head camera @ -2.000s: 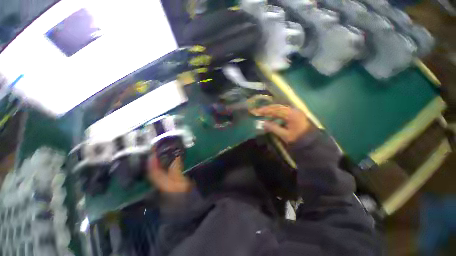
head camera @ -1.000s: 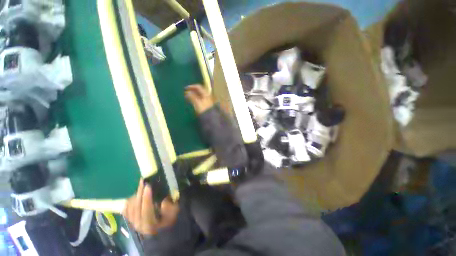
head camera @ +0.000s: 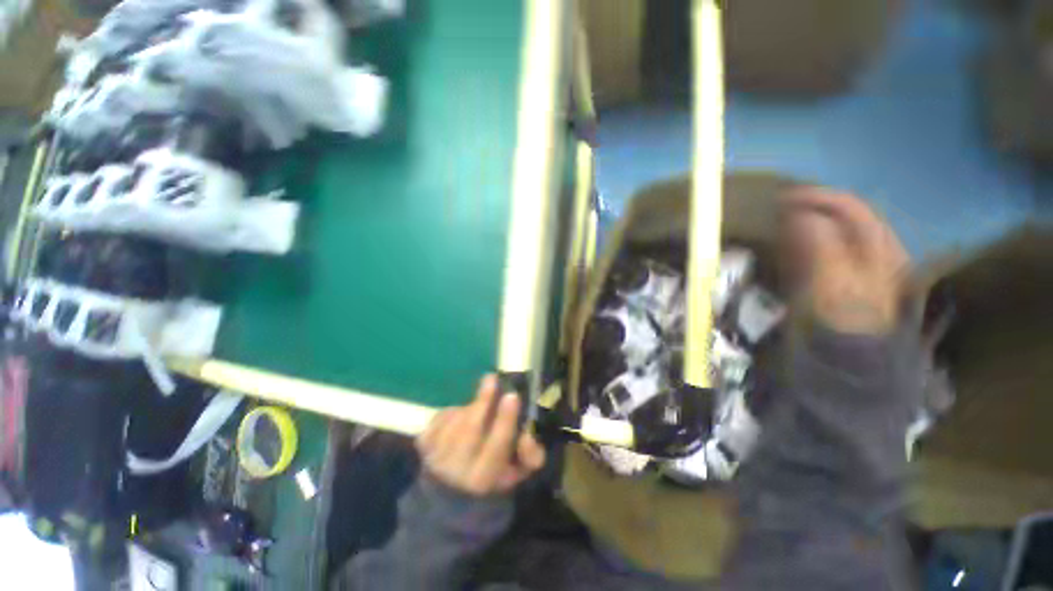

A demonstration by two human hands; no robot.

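My left hand (head camera: 479,444) is at the near corner of the cream-edged rack (head camera: 529,231), with its fingers curled on the corner joint. My right hand (head camera: 852,263) is blurred, over the far right rim of an open brown carton (head camera: 658,525). Whether it touches the carton or holds anything cannot be told. Loose white and black cameras (head camera: 629,335) lie jumbled inside the carton, partly hidden by a cream tube (head camera: 703,208) and its black joint.
Rows of grey-white cameras (head camera: 173,191) stand on the green rack top at the left. A yellow tape roll (head camera: 267,441) and a black machine (head camera: 87,427) are at lower left. Another brown carton (head camera: 1005,381) is at the right, on a blue floor (head camera: 924,127).
The view has swung from the bench to the rack and carton. My right hand has moved from over the green shelf to the carton's far side. My left hand remains at the rack corner.
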